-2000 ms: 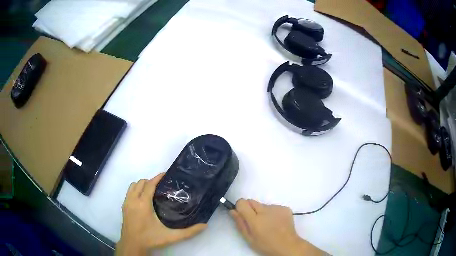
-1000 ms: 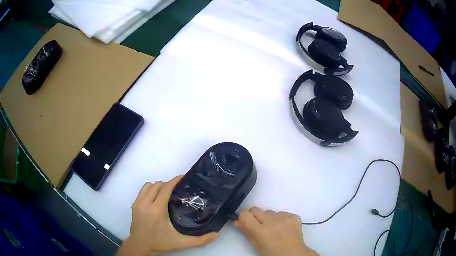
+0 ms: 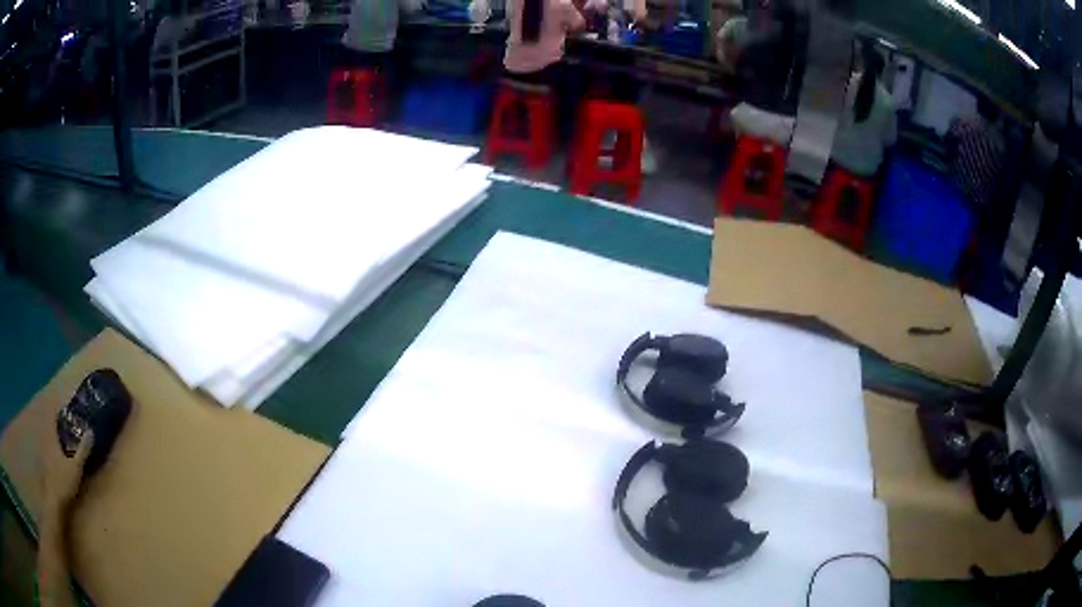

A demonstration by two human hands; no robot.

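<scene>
My left hand [image 3: 62, 480] is at the far left over the brown cardboard, its fingers on the near side of a black oval unit [image 3: 95, 415] in glinting film. The hand is small and blurred, so its grip is hard to tell. Another oval unit [image 3: 508, 601] shows only its top edge at the bottom of the picture. My right hand is not in view. Two black headphones, one farther [image 3: 679, 385] and one nearer [image 3: 694, 508], lie folded on the white sheet [image 3: 475, 415]. The black phone or tablet [image 3: 275, 579] is cut off at the bottom left.
White foam sheets [image 3: 273, 237] are stacked at the back left. Brown cardboard [image 3: 831, 279] with a small dark stick [image 3: 929, 331] lies at the back right. Several oval units [image 3: 992, 474] lie at the right near a dark frame post. A thin cable [image 3: 848, 557] curves at lower right. Red stools and people are behind.
The view has tilted up towards the hall. My left hand has left the near oval unit and reached the one on the left cardboard. My right hand and the cable plug have gone out of view.
</scene>
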